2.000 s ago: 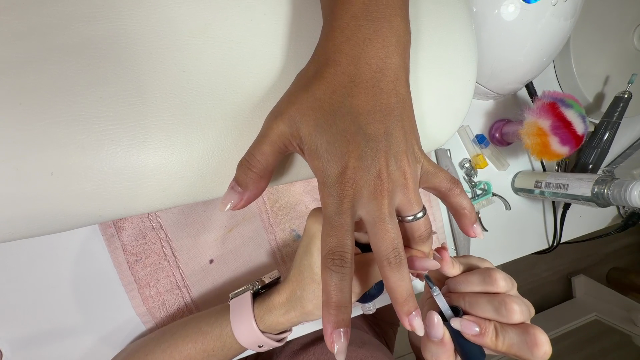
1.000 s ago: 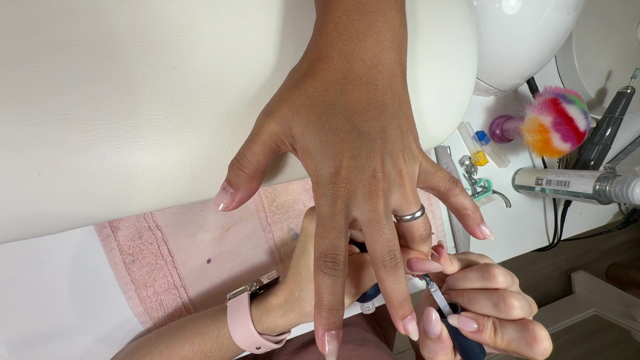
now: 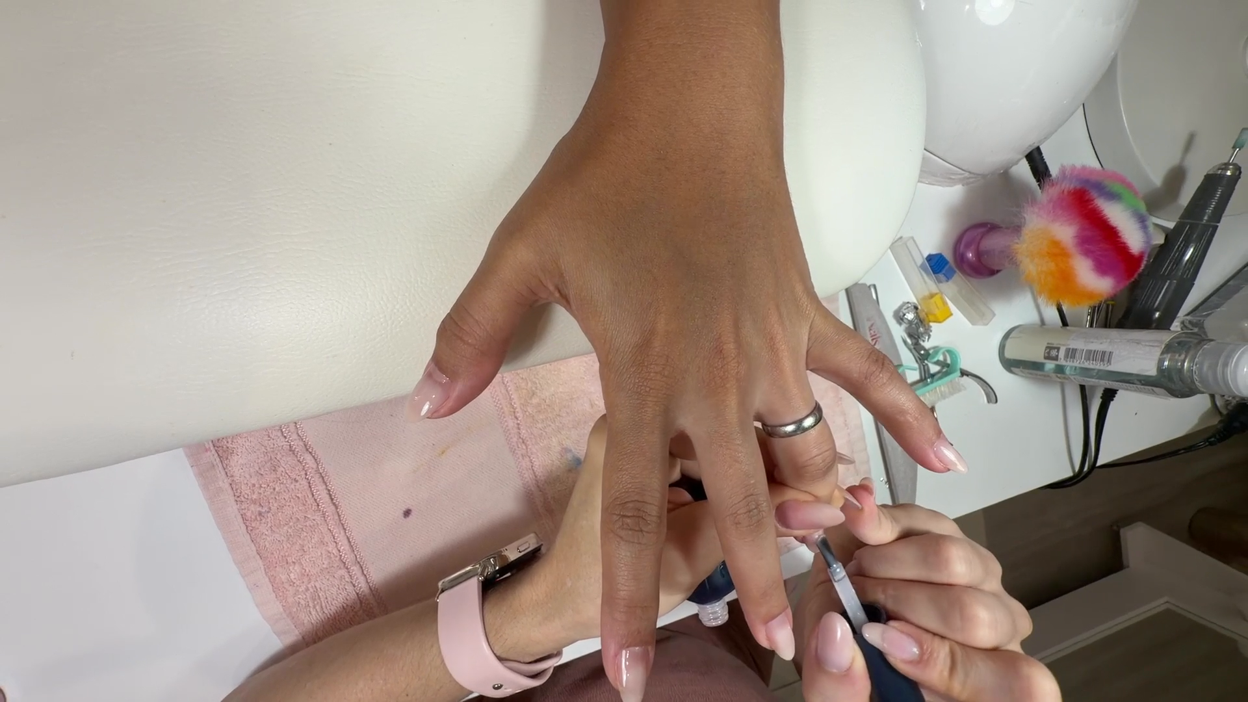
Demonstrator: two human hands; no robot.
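Observation:
Another person's hand [image 3: 692, 253], wearing a silver ring [image 3: 794, 421], reaches down from the top with fingers spread and glossy nails. My left hand [image 3: 673, 546], with a pink-banded watch [image 3: 468, 634] at its wrist, lies partly hidden beneath it and holds its bent ring finger. A dark nail polish bottle [image 3: 714, 585] with an uncovered threaded neck shows below my left palm. My right hand [image 3: 936, 604] grips the dark cap [image 3: 882, 663] of a nail polish brush [image 3: 840, 580]; the brush tip is at the ring finger's nail.
A white padded armrest [image 3: 244, 214] and a pink towel [image 3: 341, 507] lie under the hands. At right are a nail file [image 3: 882, 390], metal clippers [image 3: 915, 322], a small brush [image 3: 938, 375], a fluffy multicolored brush [image 3: 1082, 234], a clear bottle [image 3: 1102, 359], a nail drill handpiece [image 3: 1185, 244] and a white rounded device [image 3: 1024, 68].
The other person's thumb and hand have shifted slightly. My right hand keeps the brush near the ring finger's nail, with only small movement.

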